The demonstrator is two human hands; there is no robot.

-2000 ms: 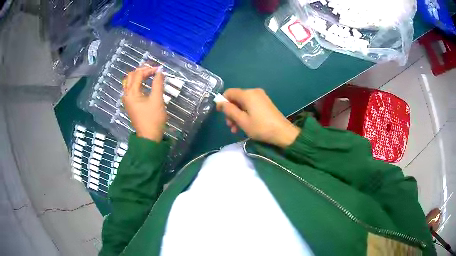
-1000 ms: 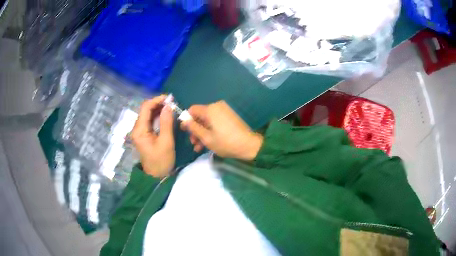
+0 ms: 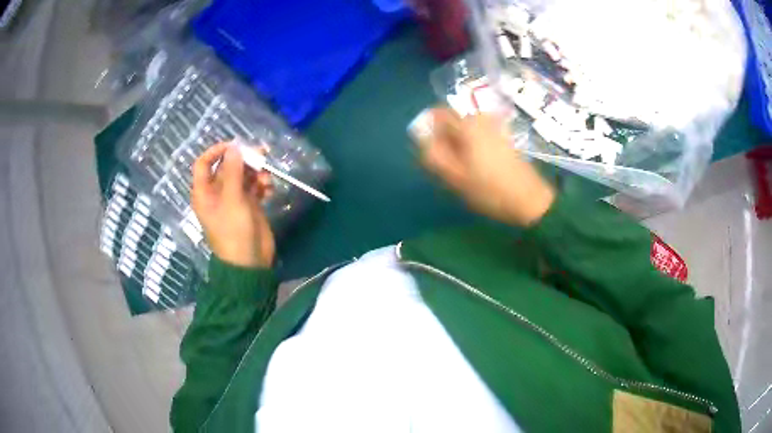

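Note:
My left hand [image 3: 230, 203] pinches a thin metal rod [image 3: 295, 182] near its upper left end, with a whitish piece at the fingertips. The rod points down to the right, over the edge of the clear blister tray [image 3: 182, 127], which holds rows of rods, some with white pieces. My right hand [image 3: 487, 161] is blurred and in front of the clear bag; a small white piece [image 3: 421, 124] shows at its fingertips. The large clear plastic bag [image 3: 592, 101] of white pieces lies at the right.
A second clear tray [image 3: 135, 245] with white-capped rods lies at the lower left. A blue tray [image 3: 296, 51] is beyond the first. A dark red object [image 3: 442, 30] and a small clear case [image 3: 461, 80] with a red-bordered label are near the bag. A red stool [image 3: 669, 258] is partly visible.
My hands have moved apart. My right hand has gone from beside my left to the right, near the bag. The rod stays in my left hand. The view has shifted.

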